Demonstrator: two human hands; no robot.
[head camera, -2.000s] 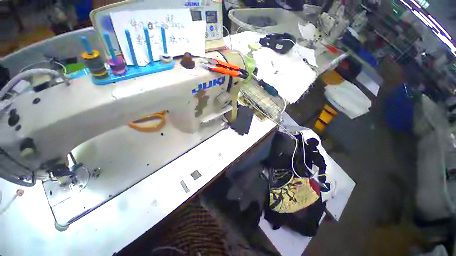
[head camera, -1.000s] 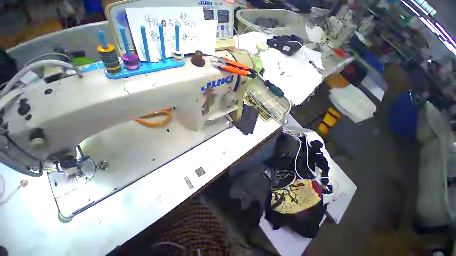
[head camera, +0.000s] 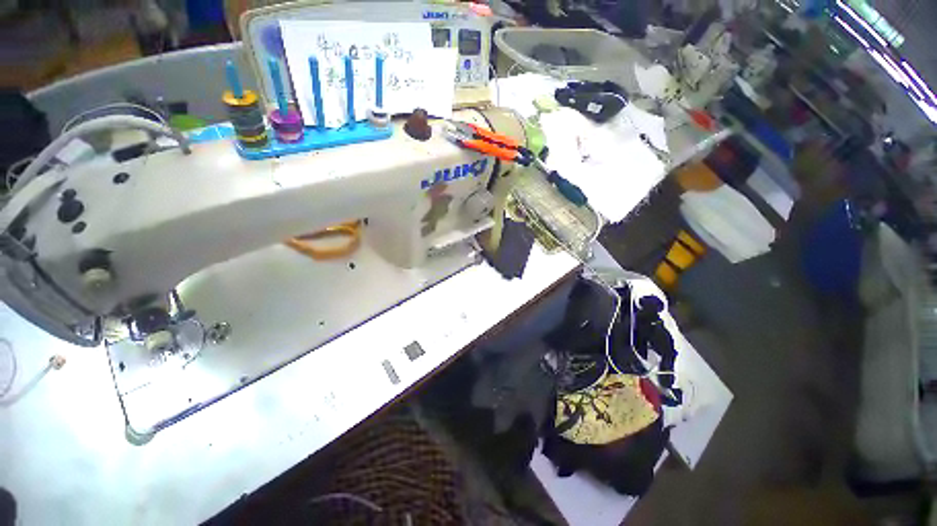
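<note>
No hand is in the picture. A white JUKI sewing machine (head camera: 308, 195) stands on the white table (head camera: 267, 452) in front of me. Its needle area (head camera: 159, 337) is at the lower left, lit brightly. Snips with orange-red handles (head camera: 488, 142) lie on top of the machine beside a blue spool stand (head camera: 319, 141) with a few bobbins. Orange scissor handles (head camera: 327, 242) show under the machine arm. Checked brown cloth (head camera: 390, 475) shows at the bottom edge, on my body.
Black garment pieces with a cream printed piece (head camera: 608, 409) and white cord lie on a white board (head camera: 704, 396) to the right of the table. A teal-handled tool (head camera: 567, 189) is behind the machine head. A pale bin (head camera: 575, 53) stands behind. A thin cord (head camera: 36, 380) lies at the left.
The view has shifted, so the machine and table sit further right in the picture. A bit of a dark object now shows at the lower left edge. The machine and cloth pieces look unchanged.
</note>
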